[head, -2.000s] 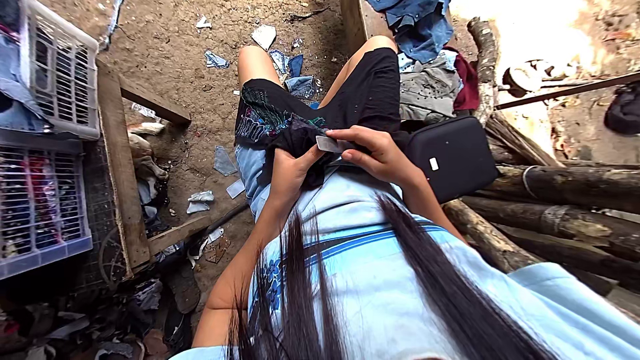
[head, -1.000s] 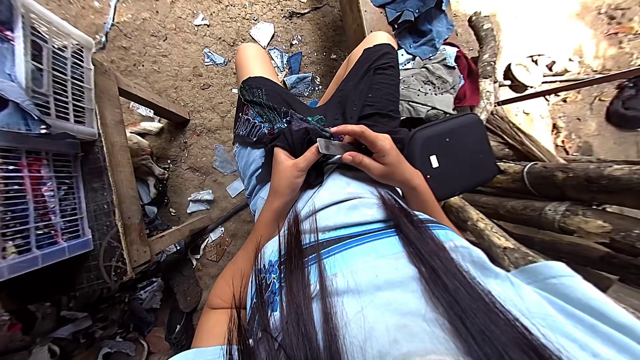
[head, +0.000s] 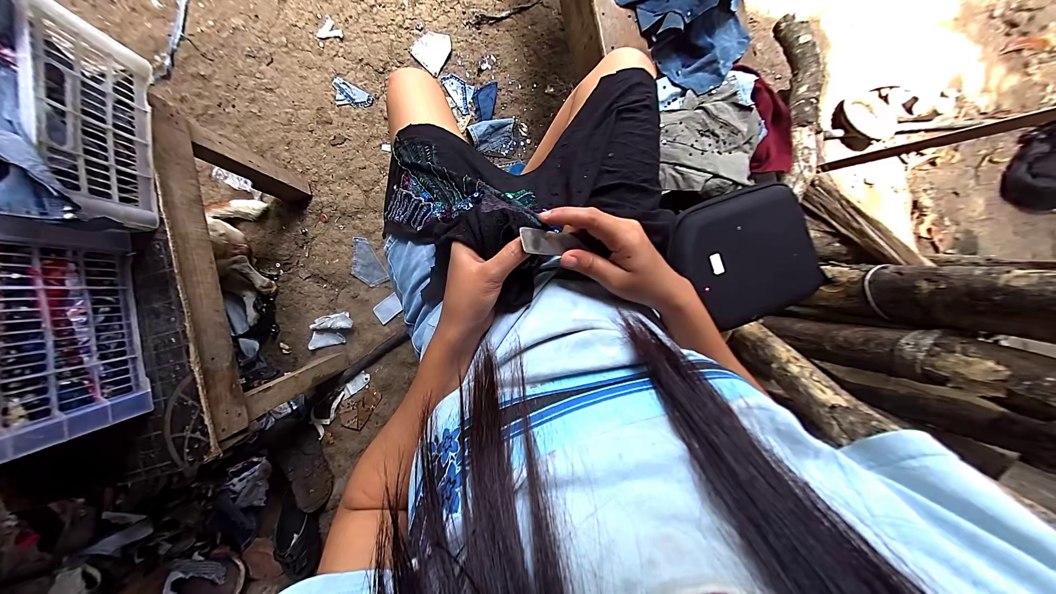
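A black cloth with coloured embroidery (head: pixel 437 194) lies bunched over my lap. My left hand (head: pixel 478 285) grips its gathered edge, thumb on top, the other fingers hidden in the folds. A small flat grey piece, apparently a metal blade (head: pixel 546 242), is held between the thumb and fingers of my right hand (head: pixel 615 252). Its left end reaches the tip of my left thumb, above the cloth. Beside my right forearm rests a black zippered case (head: pixel 747 256).
Plastic crates (head: pixel 91 107) and a wooden frame (head: pixel 194 272) stand at the left. Denim scraps (head: pixel 493 136) lie on the dirt ground beyond my knees. Piled clothes (head: pixel 709 132) are at the upper right, with logs (head: pixel 949 301) at the right. An animal's legs (head: pixel 239 256) show behind the frame.
The grey piece has shifted and tilted slightly between my fingers, and the embroidered cloth has moved a little on my lap. Both hands stay close together in nearly the same place.
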